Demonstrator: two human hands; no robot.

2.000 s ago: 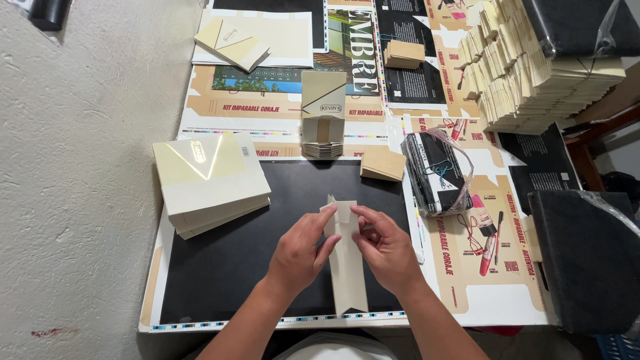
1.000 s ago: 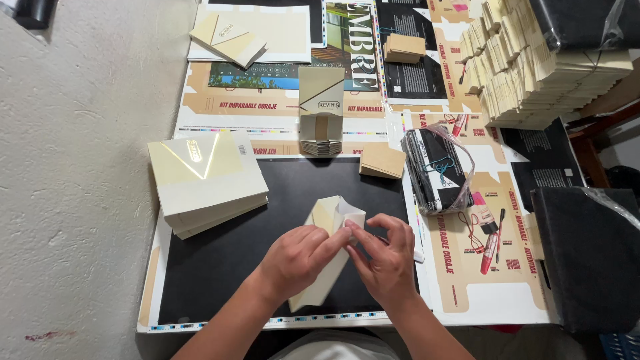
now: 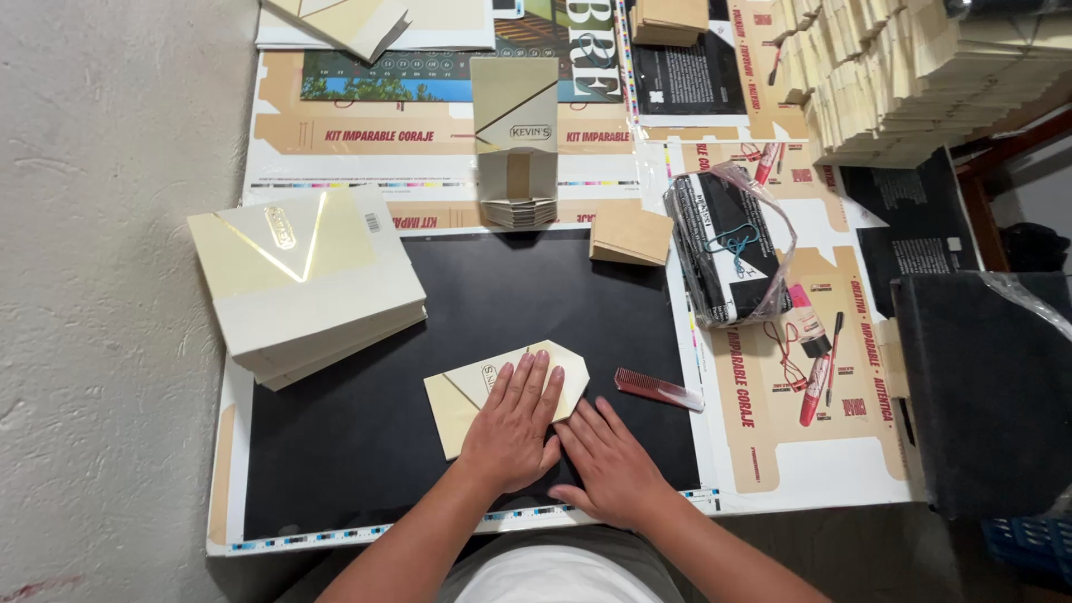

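Observation:
A cream and white folded paper bag (image 3: pixel 456 394) lies flat and slanted on the black work surface (image 3: pixel 335 469), its pointed end at the right. My left hand (image 3: pixel 515 427) presses on its top with the fingers extended. At the bag's lower right edge rests my right hand (image 3: pixel 607 465), palm down, fingertips touching or close to the paper. A dark red comb (image 3: pixel 658 390) lies right of the bag. Beyond it is a small pile of tan cardboard pieces (image 3: pixel 630 234). Neither hand is closed around anything.
Flat cream sheets are stacked (image 3: pixel 310 285) at left, near the white wall (image 3: pixel 100 251). Folded bags stand in a row (image 3: pixel 517 142) behind the black surface. A plastic-wrapped black bundle (image 3: pixel 729 243) lies at right; tied cream stacks (image 3: pixel 921 84) rise at the back right.
The bag, earlier held up between both hands, now lies flat under my left hand. My right hand has let go of its upper edge. The comb now shows right of the bag.

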